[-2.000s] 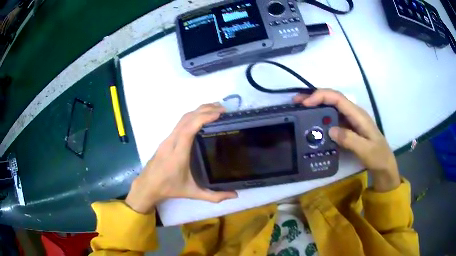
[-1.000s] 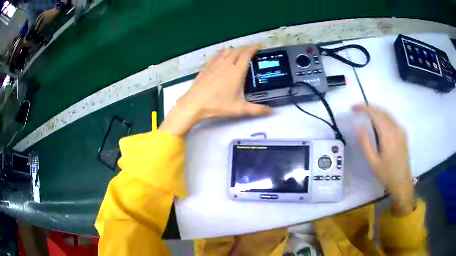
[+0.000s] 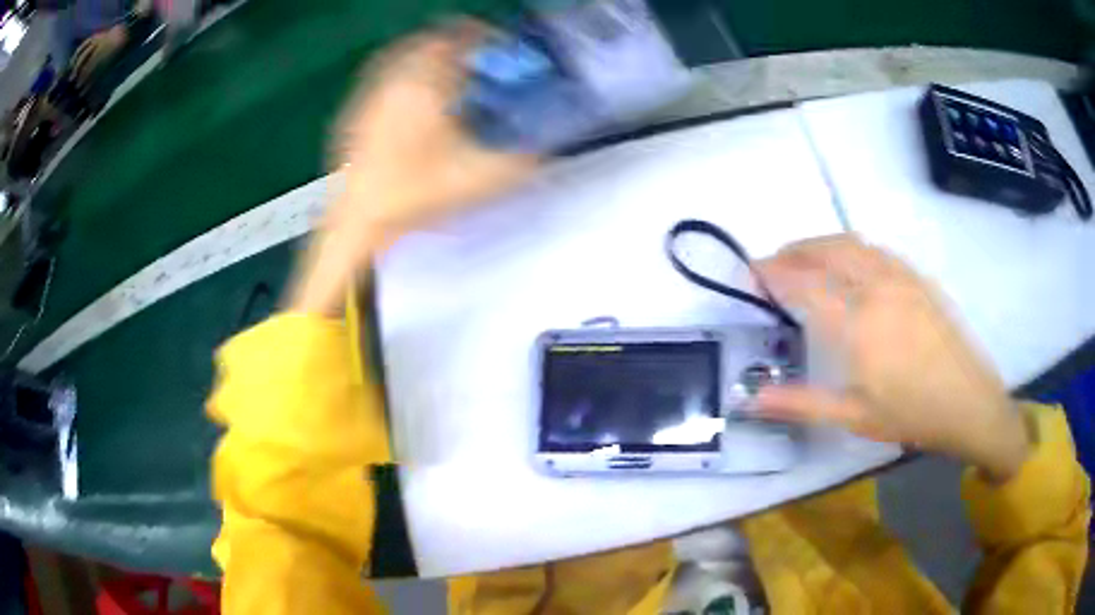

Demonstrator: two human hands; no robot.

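Note:
A media player lies face up on the white mat, its screen dark with a thin yellow text line. Its black wrist strap loops above its right end. My right hand is over its right end, fingers curved around it, thumb near the dial; whether it grips cannot be told. My left hand is blurred and holds a second media player by its left end, above the rail and belt. That player's screen shows blurred blue.
Another dark player with an icon menu lies at the upper right of the mat. A pale speckled rail and green belt run beyond. A red stool is below left. Blurred hands of another person show at the upper left.
The second player has been lifted off the mat and moved up and left in my left hand. My right hand has moved left over the near player. The USB stick no longer shows.

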